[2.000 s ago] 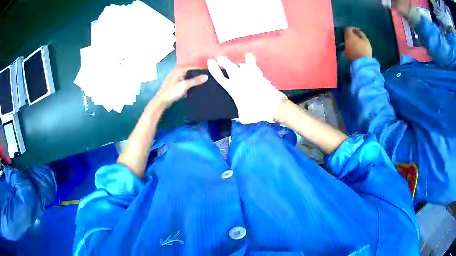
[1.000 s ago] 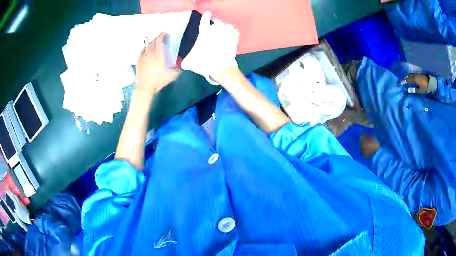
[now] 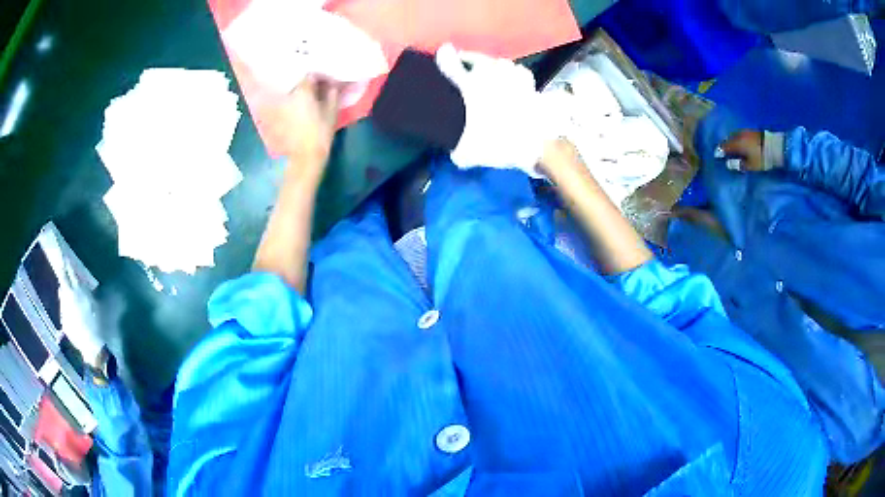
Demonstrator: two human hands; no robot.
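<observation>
My right hand (image 3: 505, 115), in a white glove, holds a dark flat device (image 3: 419, 101) by its right side, over the front edge of the bench. My bare left hand (image 3: 309, 118) is slightly blurred and holds a white sheet (image 3: 303, 45) with a small printed mark over the red-pink mat (image 3: 466, 27). The sheet is apart from most of the device. The fanned white sheet pile (image 3: 170, 175) lies left of the mat.
White-framed dark trays (image 3: 34, 301) stand in rows at far left, with another person's arm (image 3: 114, 427) beside them. An open carton (image 3: 621, 126) with crumpled white material is below the bench edge at right. Another person's hand (image 3: 745, 151) and blue smock are at right.
The view has shifted. The white sheet has moved from the pile to over the mat in my left hand. My right hand has carried the device right and down, away from my left hand.
</observation>
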